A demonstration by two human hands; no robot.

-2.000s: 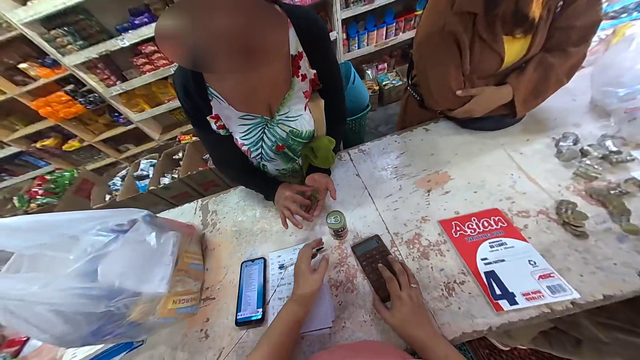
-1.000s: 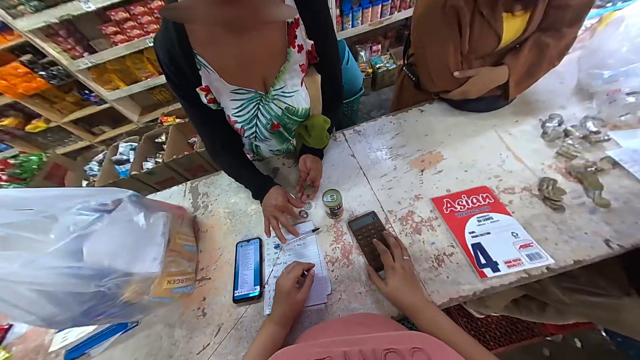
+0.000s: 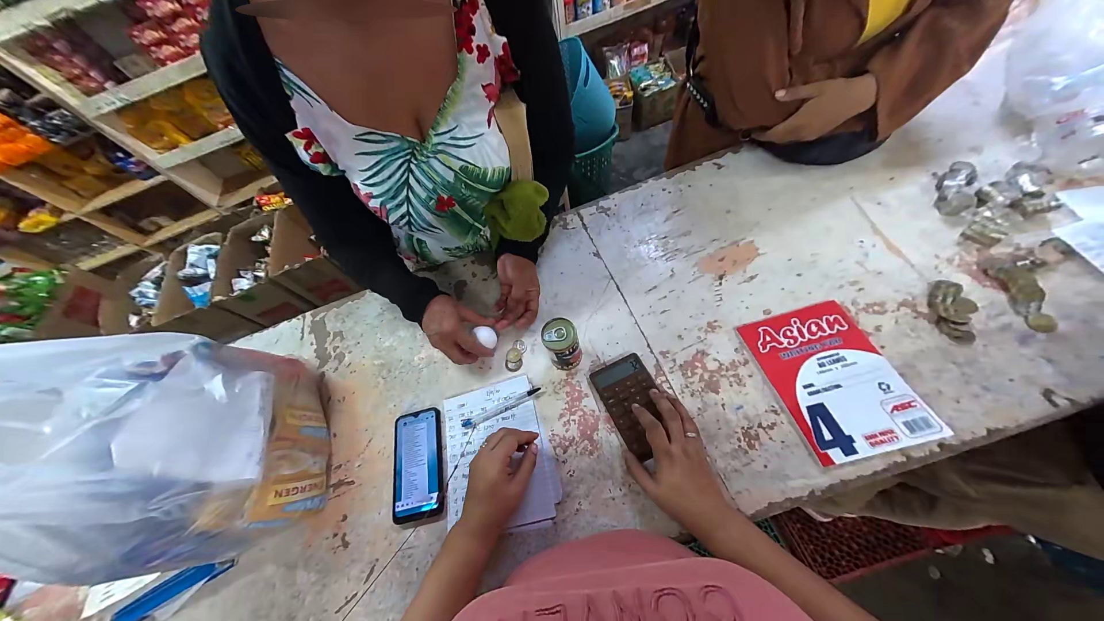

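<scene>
My left hand [image 3: 498, 474] rests on handwritten paper sheets [image 3: 545, 487], fingers curled; whether something small is between the fingertips I cannot tell. Above it a pen [image 3: 500, 407] lies across the paper. My right hand [image 3: 677, 461] has spread fingers on the keys of a dark calculator [image 3: 621, 385]. Left of the paper lies a phone [image 3: 417, 466] with a lit screen. A small food can [image 3: 561, 343] stands beyond the paper, with a few coins [image 3: 515, 355] beside it. Across the counter, a person's hand [image 3: 450, 329] holds a white egg [image 3: 485, 337].
A plastic bag of goods [image 3: 129, 448] fills the left side of the worn counter [image 3: 638, 250]. A red-and-white pad [image 3: 841, 384] lies at right, with coin piles [image 3: 950, 309] beyond. A second person with folded arms [image 3: 819, 108] stands across the counter; shelves stand behind.
The hand of the person across has moved back from the paper's top edge and now holds the egg. My right hand stays at the calculator.
</scene>
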